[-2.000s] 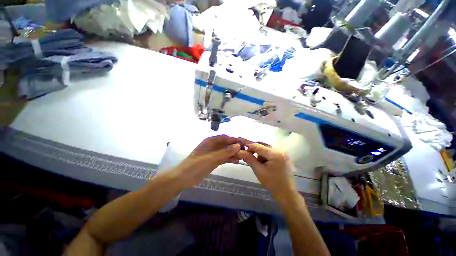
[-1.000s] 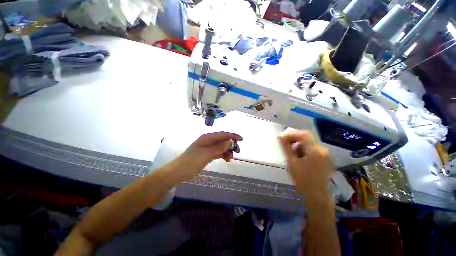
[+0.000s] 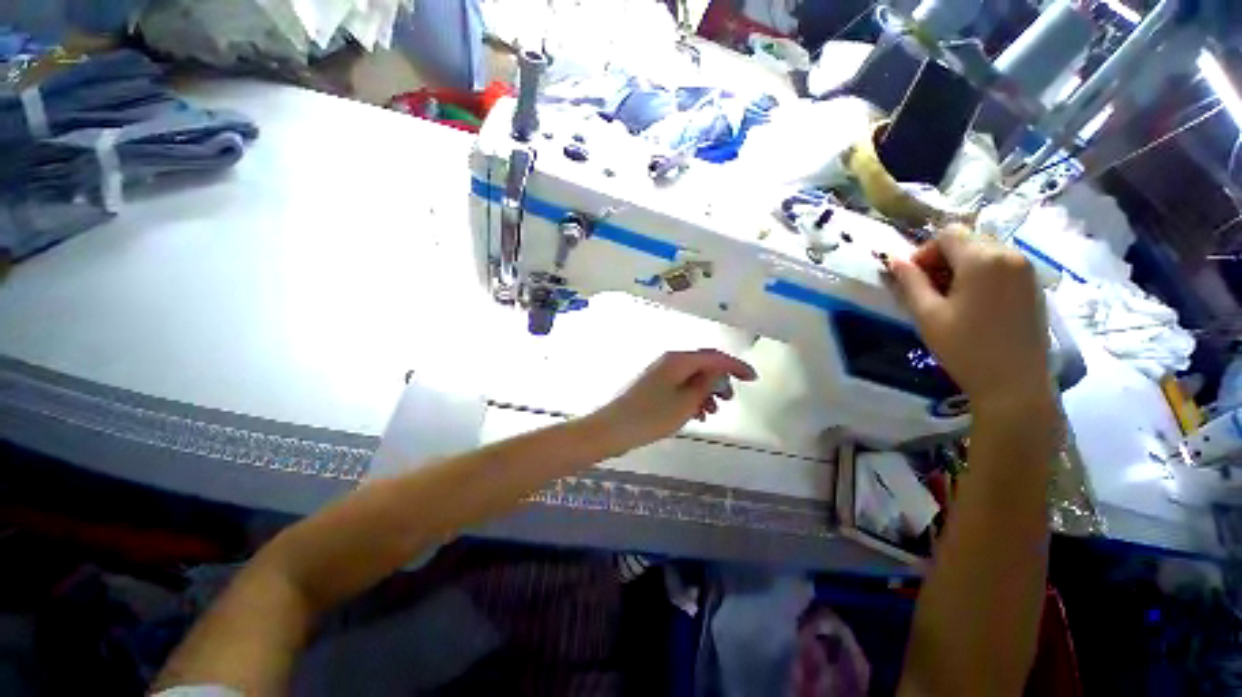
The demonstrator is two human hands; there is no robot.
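The white sewing machine with a blue stripe [image 3: 627, 242] stands across the table. My left hand [image 3: 667, 398] is over the table in front of the machine arm, its fingers curled round a small silvery part [image 3: 718, 388]. My right hand [image 3: 974, 306] is raised over the right end of the machine head, thumb and fingertips close together at its top edge. Whether they hold something small cannot be told. My right hand partly covers the lit control panel [image 3: 885, 357]. The needle area [image 3: 541, 311] has no cloth visible under it.
Tied grey-blue bundles [image 3: 116, 147] lie at the far left. A white fabric pile [image 3: 273, 25] is behind them. A dark thread cone [image 3: 929, 120] stands behind the machine. A small open tray [image 3: 847, 493] is at the table's front right. Cloth lies below the table edge [image 3: 654, 504].
My hands were together in front of the machine, then parted. My right hand has moved right and up to the machine's top. My left hand has shifted right with the small part. The view has shifted.
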